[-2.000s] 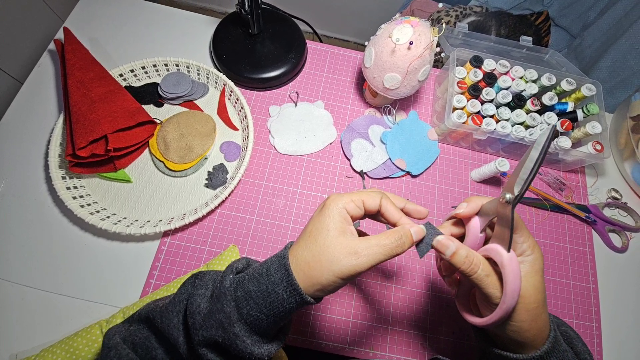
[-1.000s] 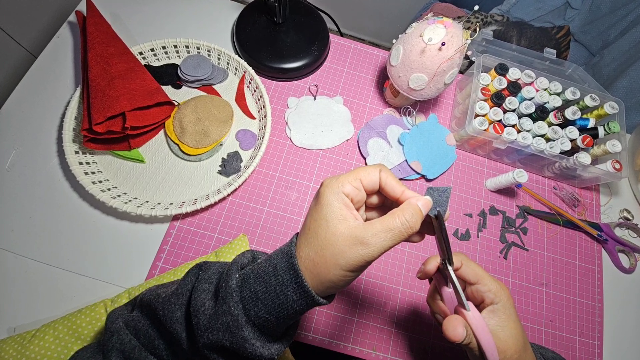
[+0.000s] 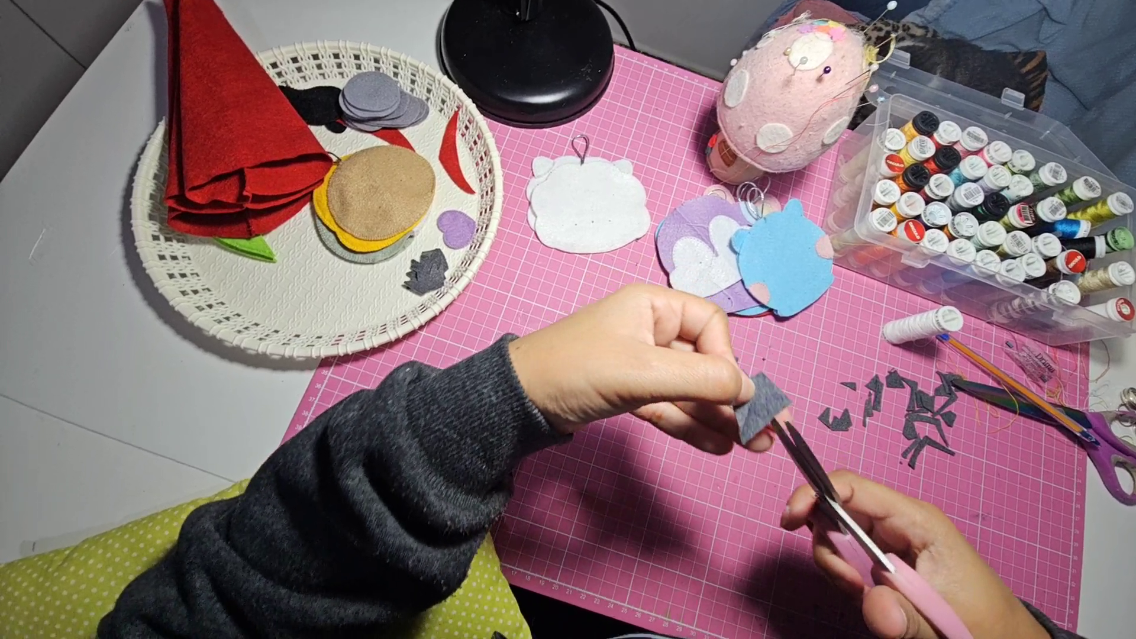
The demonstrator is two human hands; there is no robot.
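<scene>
Between thumb and fingers, my left hand [image 3: 652, 368] pinches a small dark grey felt piece [image 3: 761, 406] above the pink cutting mat [image 3: 586, 506]. My right hand [image 3: 896, 550] grips pink-handled scissors [image 3: 825, 488], their blade tips pointing up and left close to the felt's lower right edge. Whether the tips touch the felt is hard to tell. Dark grey felt scraps [image 3: 927, 413] lie on the mat to the right of the felt. Beyond my hands lie a white felt animal-head shape [image 3: 590, 204], a blue felt shape [image 3: 785, 259] and a purple felt shape [image 3: 697, 231].
A white woven basket [image 3: 311, 342] holds folded red felt [image 3: 231, 133] and cut felt shapes. Behind stand a black lamp base [image 3: 528, 58], a mushroom pincushion [image 3: 790, 98] and a clear box of thread spools [image 3: 985, 293]. A loose white spool [image 3: 923, 325], a pen [image 3: 1016, 388] and purple-handled scissors [image 3: 1105, 444] lie at right.
Two seconds ago the scissors pointed up and away from the felt, hanging from my right hand, whose fingers were at the felt. Now that hand is lower right, with the blades directed at the felt.
</scene>
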